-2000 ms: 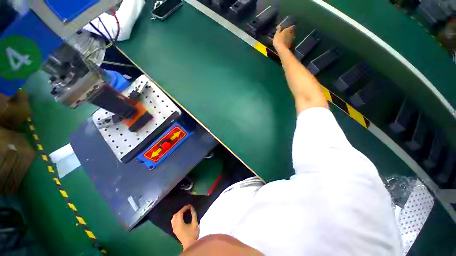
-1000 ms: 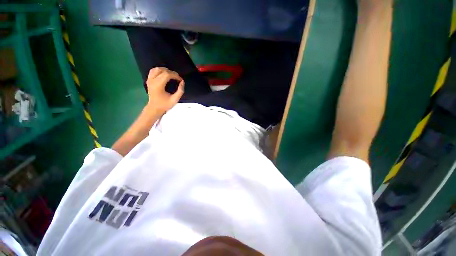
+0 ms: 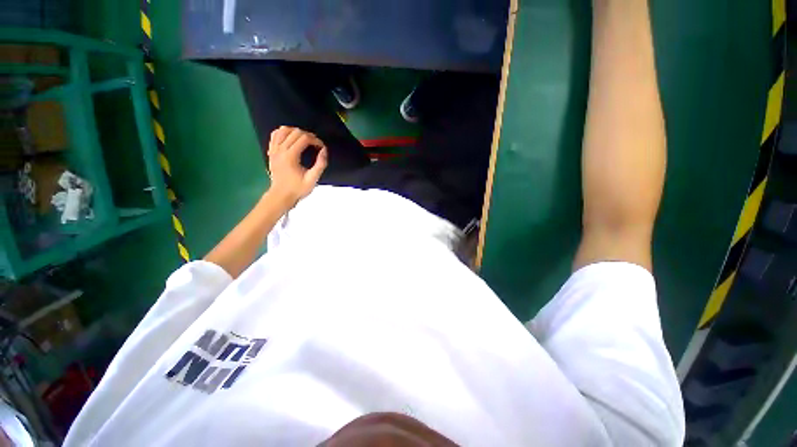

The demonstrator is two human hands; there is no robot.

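My left hand point(image 3: 295, 161) rests over the dark trousers at my lap, its fingers loosely curled towards the thumb around a dark gap, with nothing seen in it. My right forearm point(image 3: 622, 131) reaches up over the green bench point(image 3: 542, 148); my right hand is cut off by the top edge. Black housings point(image 3: 743, 352) on the conveyor show dimly at the right edge. The press is out of view.
The dark table edge point(image 3: 349, 39) crosses the top. The bench's wooden edge point(image 3: 495, 148) runs down beside my legs. A green metal rack point(image 3: 105, 157) stands at left. Yellow-black tape point(image 3: 743, 223) runs along the belt. Shoes show under the table.
The view has swung down from the press and belt to my body and lap. My right hand, earlier at a housing on the belt, has left the picture. My left hand stays curled.
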